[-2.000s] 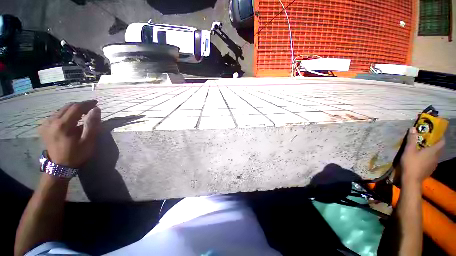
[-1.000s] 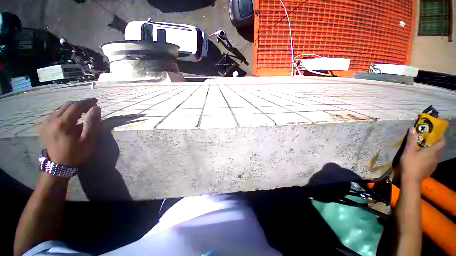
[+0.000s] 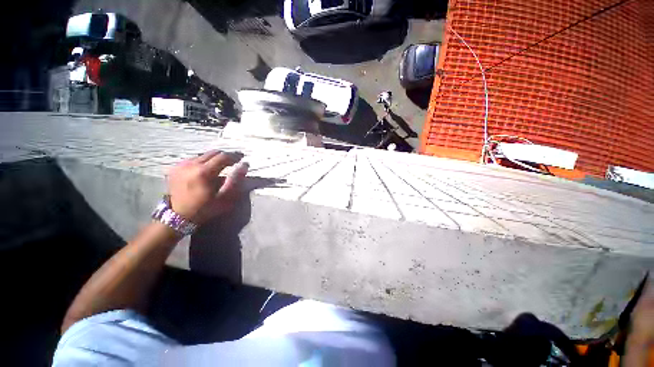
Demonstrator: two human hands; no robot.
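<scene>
The concrete ledge runs across the view in front of me, with pale tiles on the outer wall beyond it. My left hand rests on the ledge's outer edge, left of the middle, fingers bent and a little apart, holding nothing. A metal watch is on that wrist. My right hand is blurred and cut off by the right edge. Its fingers and anything it may hold are out of the picture. A dark cable runs beside it over the ledge.
Far below are a white car, other dark and light cars, and a person on the street. An orange-red tiled roof fills the upper right. A round metal fitting juts from the wall. Bits of orange frame show at the lower right.
The view has swung left, so the ledge tilts and more street shows. My right hand has slid to the right edge, and the yellow control it held is out of view. My left hand stays on the ledge.
</scene>
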